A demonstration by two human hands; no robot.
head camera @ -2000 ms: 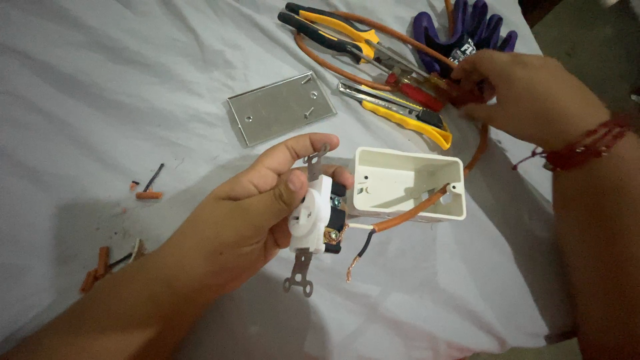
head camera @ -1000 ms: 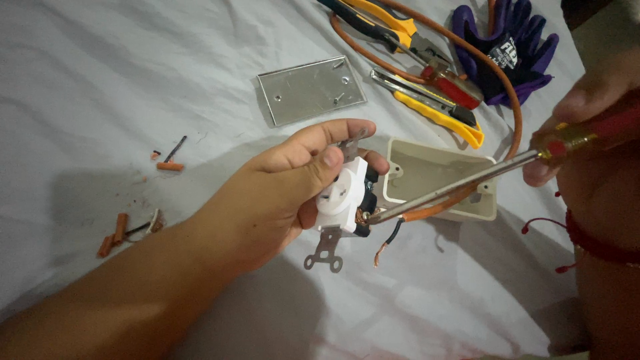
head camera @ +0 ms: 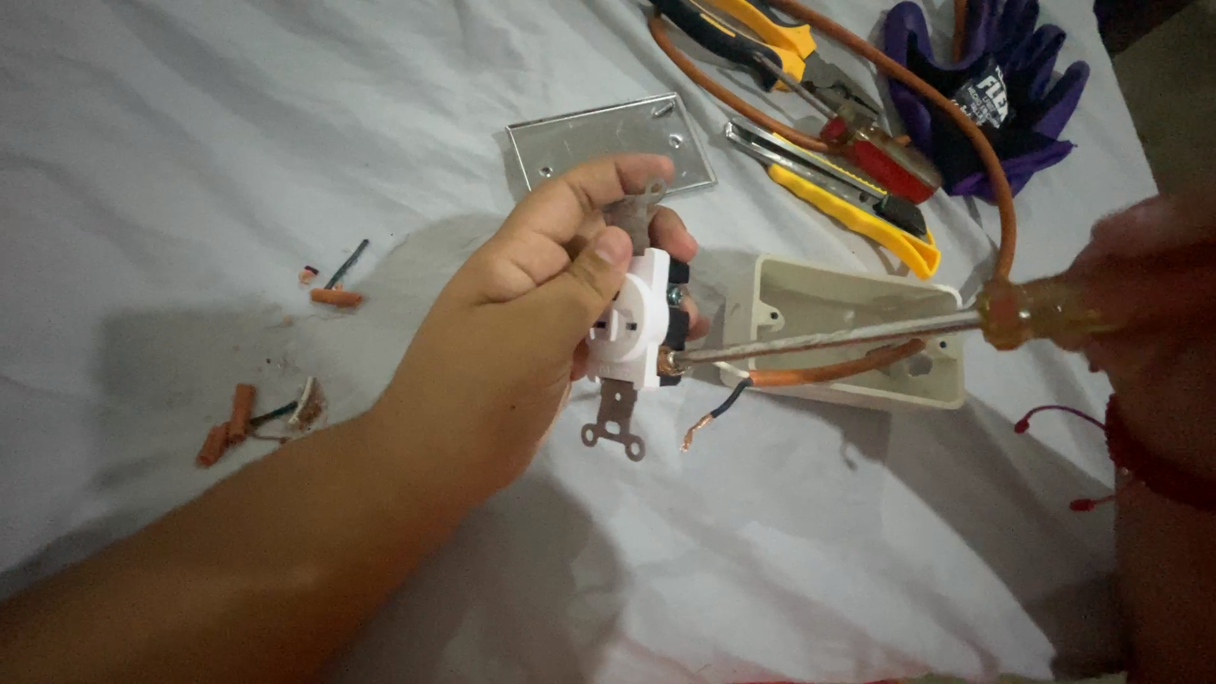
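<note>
My left hand [head camera: 532,313] holds a white electrical receptacle [head camera: 638,318] with metal mounting tabs, its dark side with terminal screws turned right. My right hand [head camera: 1154,275], blurred, grips a screwdriver [head camera: 836,336] by its translucent handle. The screwdriver's tip meets the lower terminal screw at the receptacle's side. An orange cable [head camera: 826,369] passes through the white outlet box [head camera: 860,394]; its white wire runs to the receptacle's lower side, the join partly hidden by the shaft. The black wire [head camera: 730,399], with bare twisted copper at its end, hangs free below.
A metal cover plate [head camera: 603,142] lies behind my left hand. At the upper right are pliers [head camera: 750,43], a second screwdriver with a red handle [head camera: 883,157], a yellow utility knife [head camera: 855,218] and purple gloves [head camera: 988,95]. Orange sheath scraps [head camera: 240,413] and wire bits lie at left.
Two seconds ago my right hand was at the tools at the upper right, away from the receptacle. It now holds a screwdriver against the terminal screw, as it did one second ago.
</note>
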